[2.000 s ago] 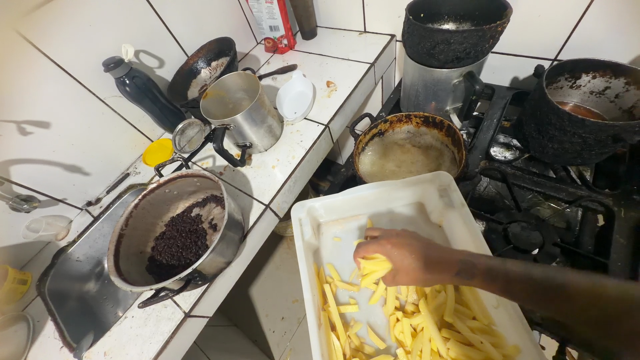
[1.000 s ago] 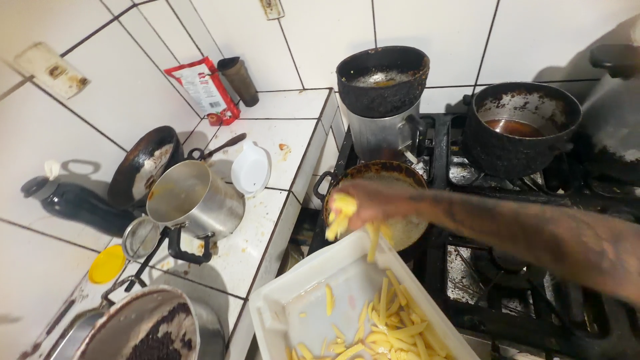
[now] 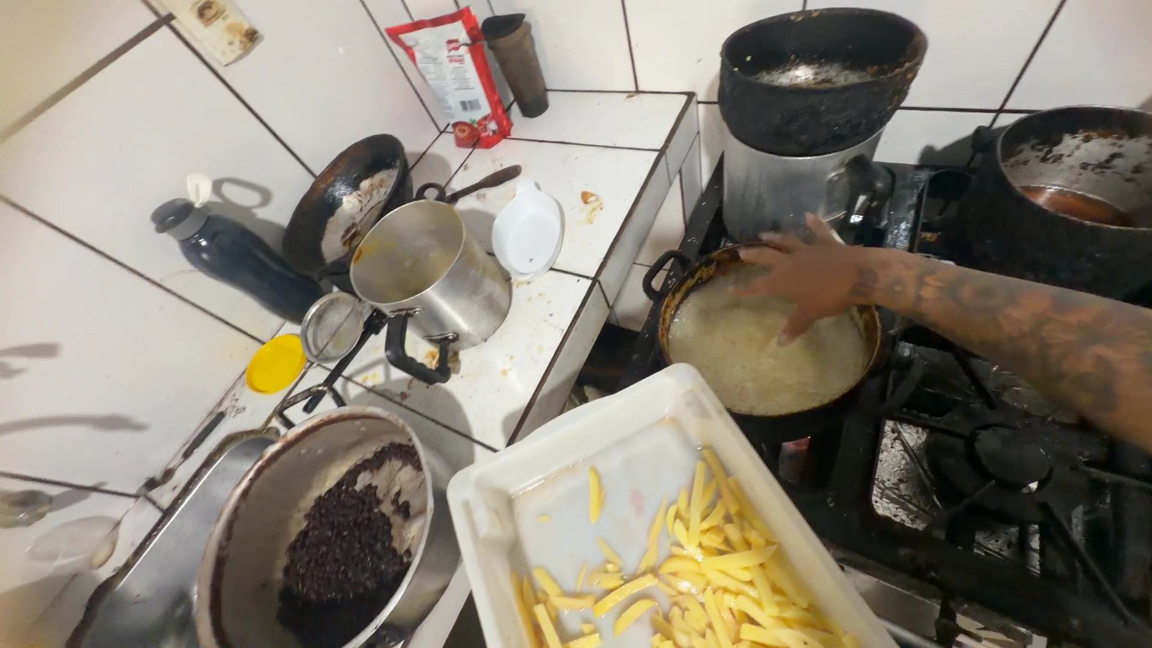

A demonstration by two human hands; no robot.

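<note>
My right hand (image 3: 805, 274) is spread with its fingers apart above a dark-rimmed pan of bubbling oil (image 3: 765, 346) on the stove, and holds nothing. Just below the pan, a white plastic tray (image 3: 576, 432) with raw cut potato sticks (image 3: 720, 558) lies tilted, its far corner close to the pan's near rim. The potatoes gather mostly at the tray's right and near side. My left hand is out of view. Behind the pan, a blackened pot (image 3: 819, 99) sits on top of an aluminum pot (image 3: 783, 189).
The black gas stove grates (image 3: 1003, 459) extend right, with a sooty pot (image 3: 1071, 198) at the back. On the tiled counter (image 3: 576, 315) stand an aluminum mug-like pot (image 3: 432, 270), a white plastic dish (image 3: 528, 231) and a tilted frying pan (image 3: 346, 202). A pot of black beans (image 3: 346, 549) is at the sink.
My right hand took potato sticks from the tray, carried them over the pan and let them go; it is now open there. The view has shifted.
</note>
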